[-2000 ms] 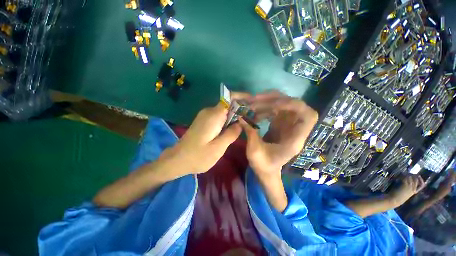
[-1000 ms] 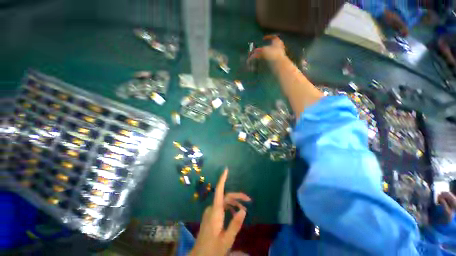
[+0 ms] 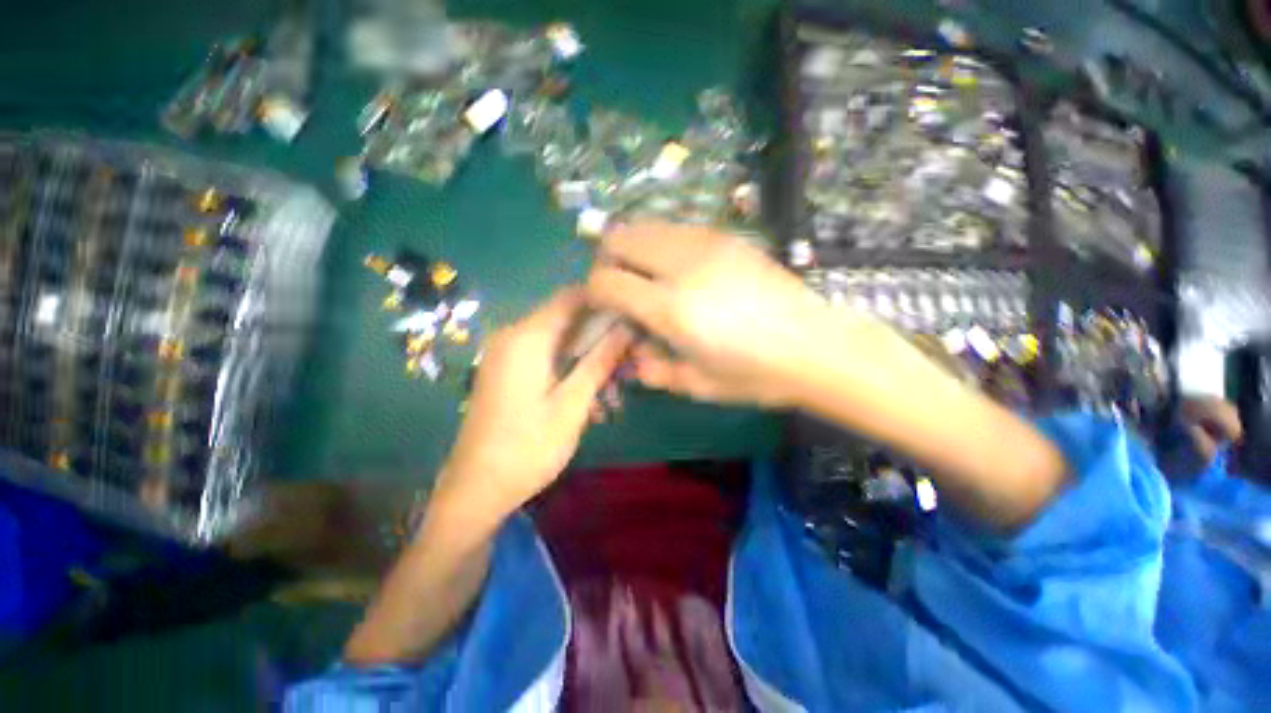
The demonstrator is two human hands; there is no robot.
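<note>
My left hand (image 3: 519, 404) and my right hand (image 3: 718, 314) meet over the green mat in front of my dark red clothing. Between their fingers is a small greyish piece (image 3: 591, 336), blurred and mostly covered, which looks like a frame assembly. A small pile of flex-tail modules (image 3: 425, 309), black with gold-orange tails and white strips, lies just left of my left hand. A loose frame pile (image 3: 655, 165) lies on the mat beyond my hands.
A clear blister tray (image 3: 251, 327) with rows of modules is at the left. A black compartment tray (image 3: 1034, 181) full of frames is at the right. More frames (image 3: 244, 91) lie at the far left. Another person's hand (image 3: 1210, 418) and blue sleeve show at the right edge.
My right hand has come back from the far side of the bench to my left hand. My left hand, open and empty before, now has its fingers closed with the right around the small piece.
</note>
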